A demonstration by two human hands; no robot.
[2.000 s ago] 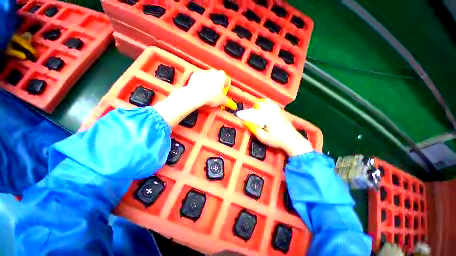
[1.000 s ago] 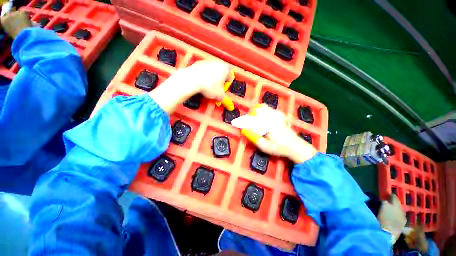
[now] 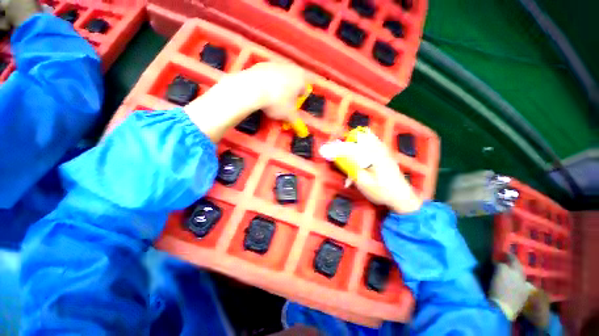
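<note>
An orange-red foam tray (image 3: pixel 272 275) lies tilted in front of me, with black rounded-square housings in its pockets. My left hand (image 3: pixel 279 92), with yellow finger cots, reaches over the back rows; its fingers are apart and one fingertip is at the upper edge of a housing (image 3: pixel 302 146) lying in its pocket. My right hand (image 3: pixel 371 167), also with yellow cots, holds a small folded white cloth (image 3: pixel 333 149) just right of that housing, slightly blurred. My forearms and hands hide some pockets.
Stacked filled trays (image 3: pixel 381 82) stand behind the working tray. Another tray (image 3: pixel 128 26) and a neighbour's blue sleeve (image 3: pixel 49 98) are at the left. At the right are pale bottles with silver tops (image 3: pixel 476 193), a further tray (image 3: pixel 535 243) and another person's hand (image 3: pixel 512 289). A rail (image 3: pixel 479 95) runs behind.
Both hands have moved from a back-row housing to one in the row nearer me. The tray sits higher in view. The neighbour's sleeve has come in at left, and another hand shows at lower right.
</note>
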